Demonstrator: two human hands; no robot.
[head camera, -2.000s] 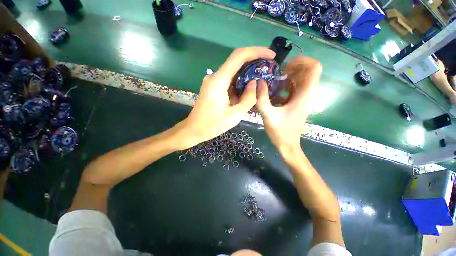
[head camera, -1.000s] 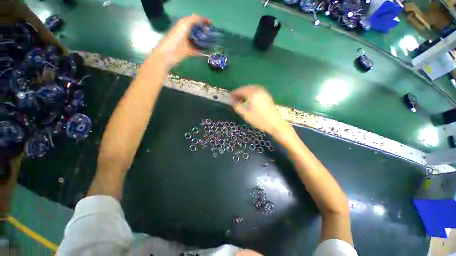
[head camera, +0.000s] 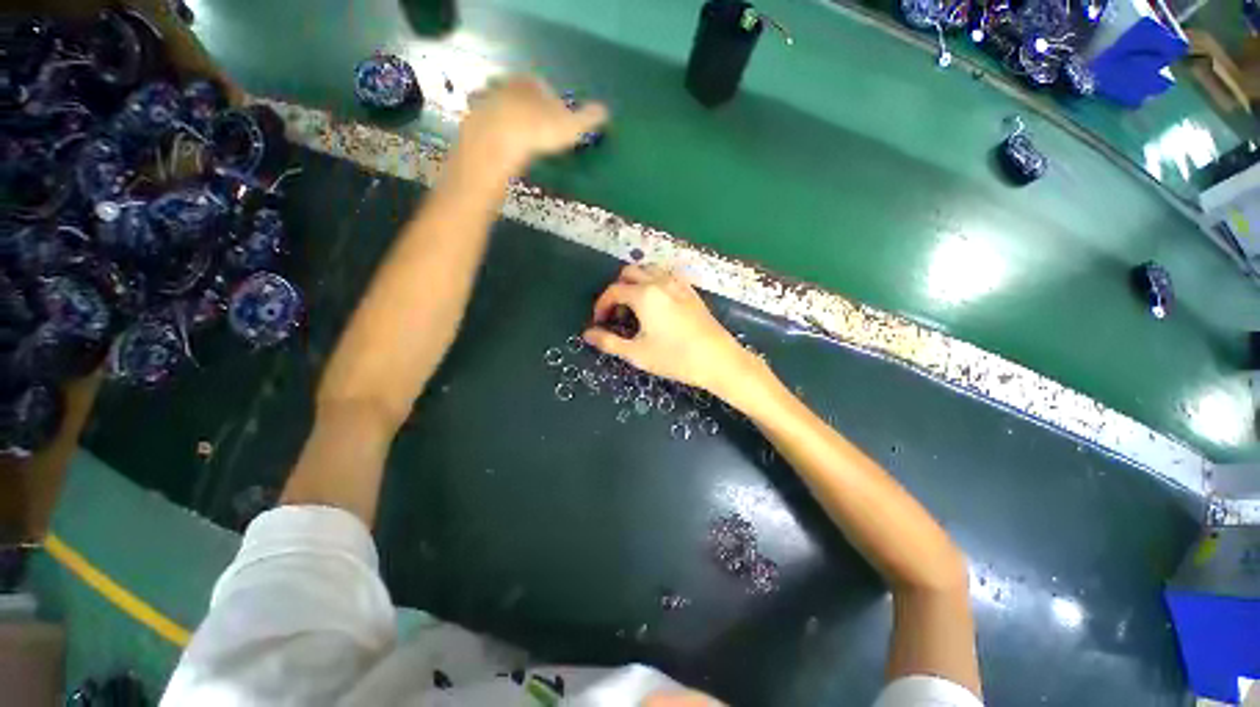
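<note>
My left hand (head camera: 525, 122), blurred, reaches over the green belt. Its fingers lie over a dark wired unit (head camera: 590, 137), mostly hidden by them; whether they grip it is unclear. Another wired unit (head camera: 387, 83) sits on the belt to the left of this hand. My right hand (head camera: 650, 325) is at the upper edge of the loose pile of shiny metal rings (head camera: 643, 391), thumb and fingers curled round a dark gap. Whether a ring is between the fingertips cannot be seen. A small pile of darker, finer rings (head camera: 742, 550) lies nearer me.
A heaped carton of wired units (head camera: 152, 221) is at left. A pale chipped rail (head camera: 829, 315) separates bench and belt. A black cylinder (head camera: 721, 53) stands on the belt; more units (head camera: 1023, 156) lie to the right. A blue sheet (head camera: 1216, 642) is at lower right.
My left hand has let go of its unit, now on the belt at left, and moved right over another unit. My right hand has moved from the rail down to the ring pile.
</note>
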